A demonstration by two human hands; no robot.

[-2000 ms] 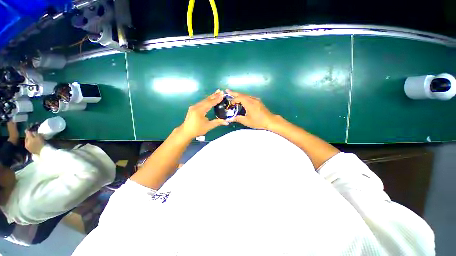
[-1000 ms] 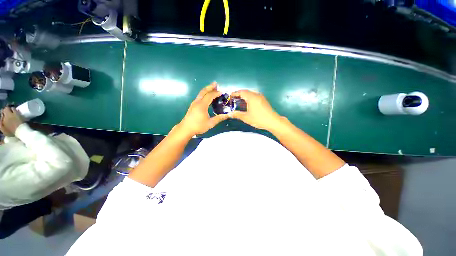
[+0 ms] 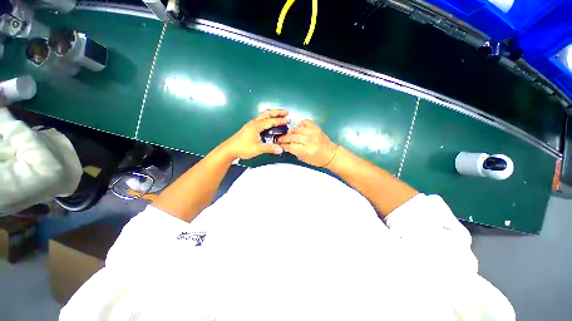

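Observation:
A small open camera housing (image 3: 274, 133) with dark insides is held above the green bench (image 3: 207, 125), near its front edge at the middle. My left hand (image 3: 254, 135) is curled around its left side. My right hand (image 3: 310, 145) is at its right side, with the fingertips at the open dark end. The fingers hide most of the housing, and its small parts are too blurred to tell.
A white camera unit (image 3: 484, 165) lies on the bench at the right. Part-built units (image 3: 91, 52) stand at the far left. Yellow-handled cutters (image 3: 312, 24) hang at the back. Another worker's white sleeve (image 3: 31, 164) is at the left. A carton (image 3: 78, 254) is on the floor.
The view has turned and shifted, so the bench now slopes down to the right. My right fingers have closed in over the housing's open end, and less of it shows.

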